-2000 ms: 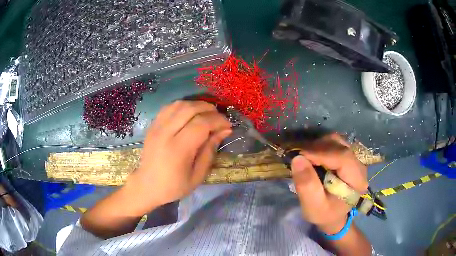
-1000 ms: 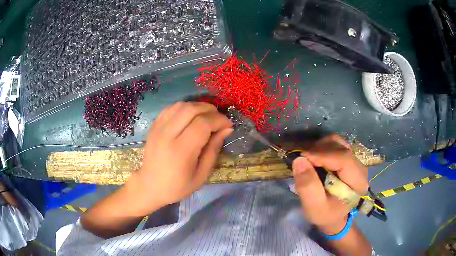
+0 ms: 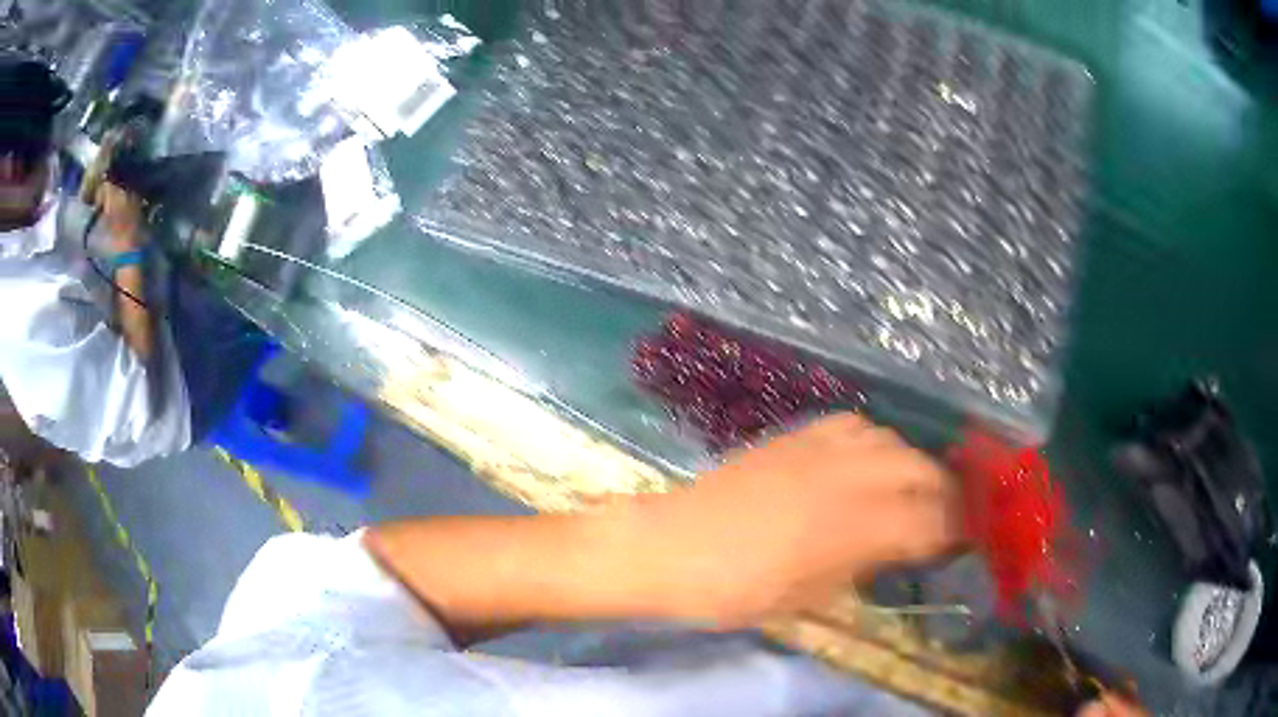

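My left hand [image 3: 869, 497] is blurred, its fingers closed at the left edge of the red lead wires [image 3: 1016, 518]. The thin solder wire [image 3: 463, 336] runs from the left toward this hand, and a short pale length shows below the fingers. The grip point is hidden. My right hand [image 3: 1111, 705] is mostly cut off at the bottom right; only fingers show, around the soldering iron [image 3: 1068, 656], whose thin metal shaft points up-left to the red pile. The workpiece cannot be made out. Dark red components [image 3: 729, 381] lie left of the red wires.
A large clear parts tray [image 3: 673, 297] spans the upper middle. A black housing [image 3: 1198, 469] and white bowl [image 3: 1217, 630] stand at right. A worn yellow-brown strip [image 3: 491, 434] edges the bench. Plastic bags [image 3: 259, 91], a spool [image 3: 240, 221], a blue stool [image 3: 301, 427] and another person [image 3: 84, 336] are left.
The view has swung left and blurred. The other person, bags and spool have come in at left. The bench things appear farther right and tilted, and my right hand is now nearly out of the picture.
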